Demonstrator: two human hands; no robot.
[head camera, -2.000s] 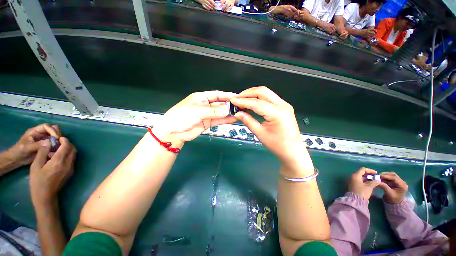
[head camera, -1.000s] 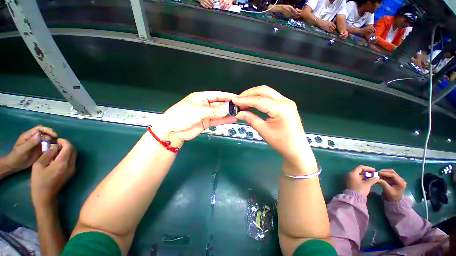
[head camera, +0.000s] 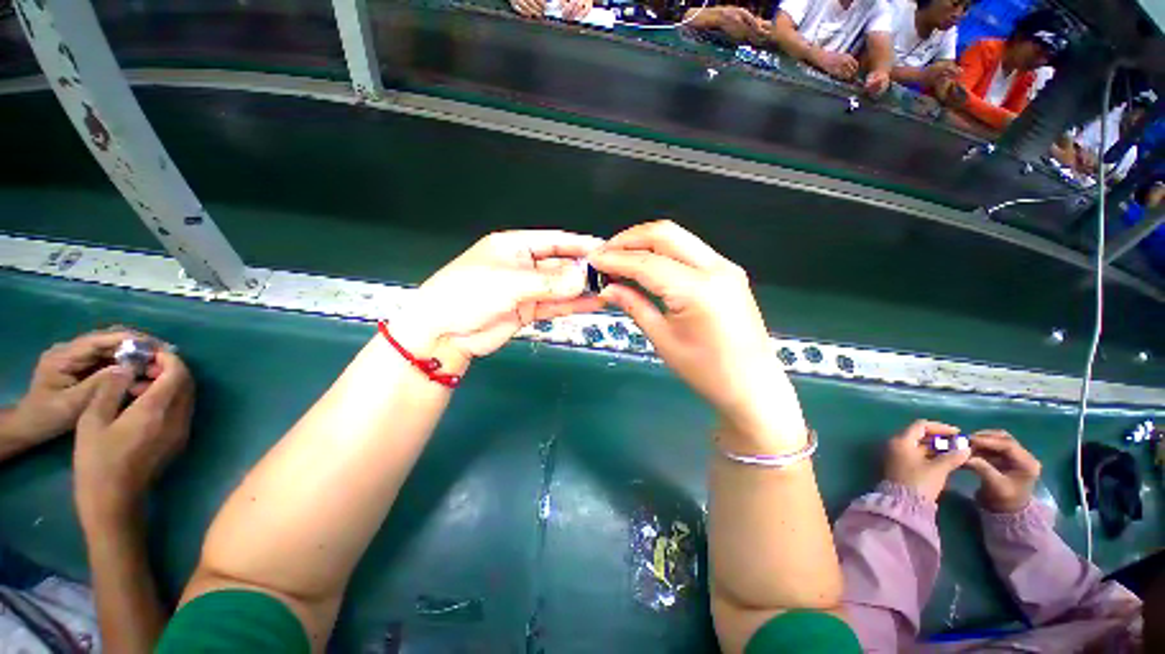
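A small dark module with a pale rim (head camera: 594, 276) is held between the fingertips of both hands, above the pale rail. My left hand (head camera: 492, 296), with a red string on the wrist, grips its left side. My right hand (head camera: 684, 300), with a silvery bangle on the wrist, grips its right side with thumb and fingers. The fingers cover much of the module, so its face shows only as a dark sliver.
Small dark-green boards (head camera: 613, 336) sit along the pale rail (head camera: 319, 296). A clear plastic bag (head camera: 664, 558) with yellowish bits lies by my right forearm. Other workers' hands hold units at left (head camera: 113, 396) and right (head camera: 965, 466). A metal post (head camera: 141, 160) rises at upper left.
My right fingers have shifted slightly and cover more of the module than one second ago. My left hand is nearly unmoved. The left neighbour's hands have turned their unit.
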